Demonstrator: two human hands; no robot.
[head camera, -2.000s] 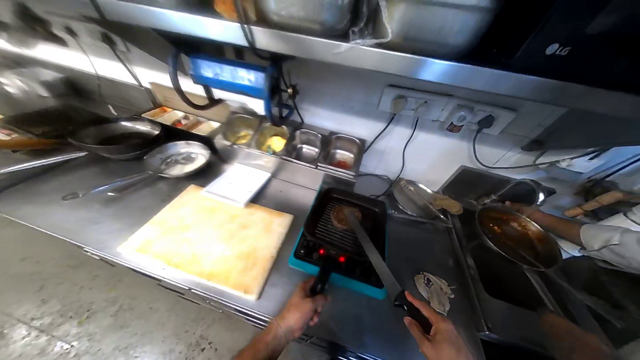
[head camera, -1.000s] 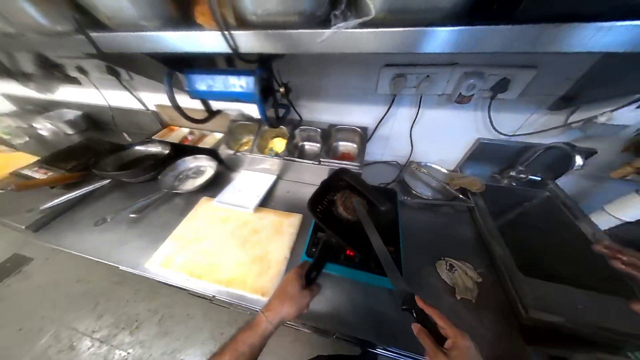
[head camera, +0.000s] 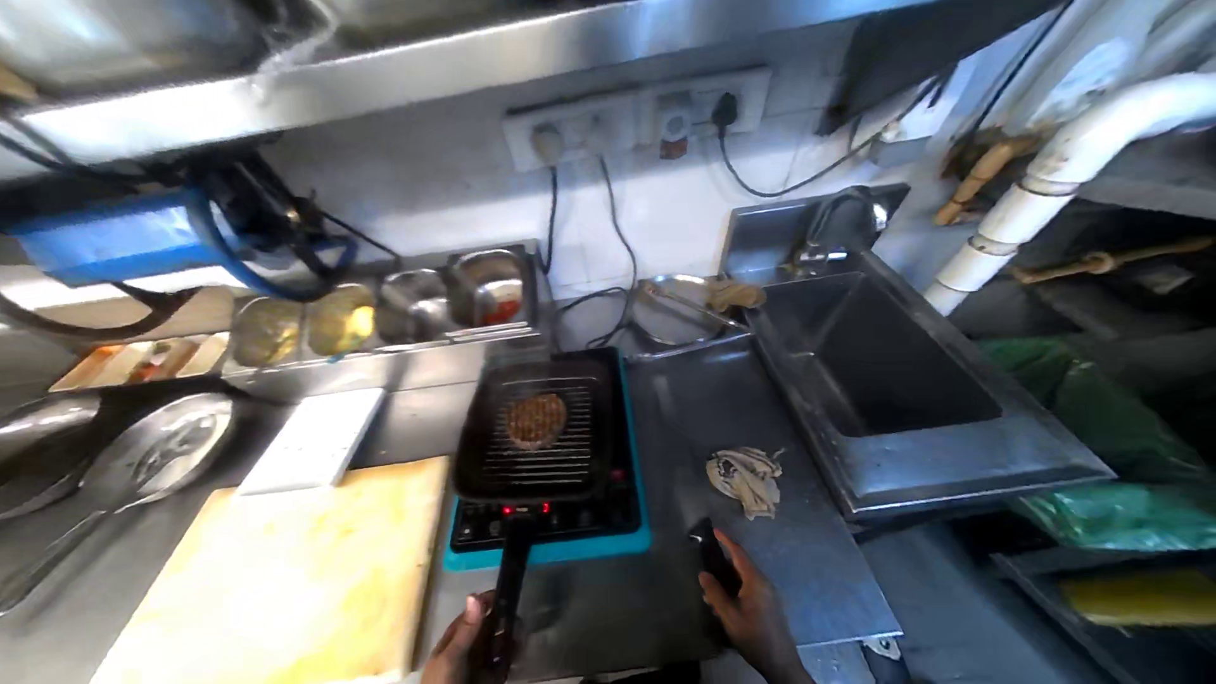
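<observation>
A square ribbed grill pan (head camera: 570, 465) rests on an induction cooktop (head camera: 608, 537) with a teal edge and red lights. On its ridges lies a browned round patty (head camera: 536, 421). My left hand (head camera: 463, 641) is closed around the pan's black handle (head camera: 511, 589). To the right, my right hand (head camera: 746, 603) grips a black handle (head camera: 716, 560); the blade of this tool is blurred or hidden, away from the pan. A crumpled cloth (head camera: 748, 480) lies on the counter just beyond my right hand.
A wooden cutting board (head camera: 285, 570) and a white tray (head camera: 313, 439) are at the left, beside pans (head camera: 180, 442). Behind stand steel containers (head camera: 415, 304). A metal plate (head camera: 674, 313) sits back right, next to a sink (head camera: 902, 351). A steel shelf (head camera: 427, 66) hangs above.
The long blade in my right hand has left the patty and pan. My left hand stays on the pan handle. The other person's hand is out of view as the view shifts right.
</observation>
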